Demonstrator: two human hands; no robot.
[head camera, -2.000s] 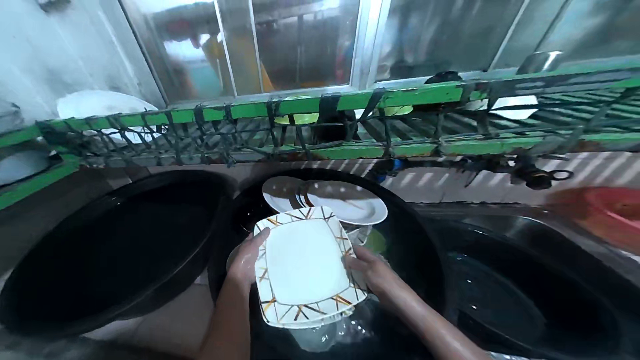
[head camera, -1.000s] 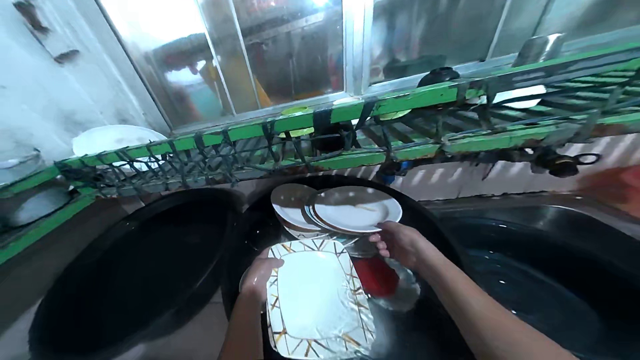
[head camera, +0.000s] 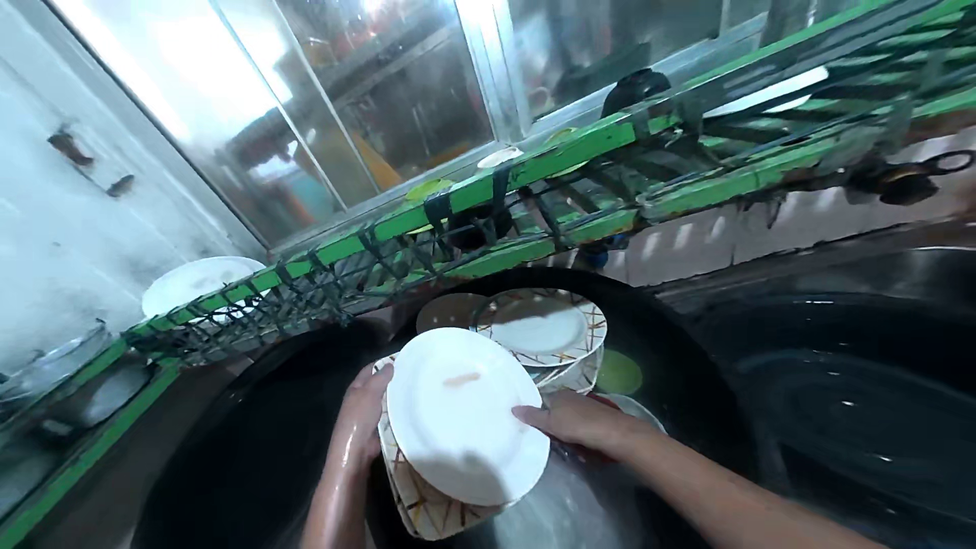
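Note:
My left hand (head camera: 364, 412) grips the left edge of a square plate with a brown line pattern (head camera: 431, 507). On top of it lies a white oval plate (head camera: 465, 415) with a faint brownish mark, its right edge held by my right hand (head camera: 572, 419), thumb on top. Both plates are above a round black tub (head camera: 686, 343) of water. Behind them in the tub are a round patterned plate (head camera: 541, 324) and other plates. A yellow-green item (head camera: 619, 374) and a partly hidden bowl (head camera: 637, 412) are near my right hand.
Another black tub (head camera: 252, 427) stands at the left, and a dark basin of water (head camera: 862, 396) at the right. A green slatted rack (head camera: 572, 164) crosses behind the tubs, below the window, bearing a white plate (head camera: 202, 282) and other dishes.
The white oval plate is now on top of the square plate; a second ago my right hand was at the plates behind. A round patterned plate now shows there. The view has tilted.

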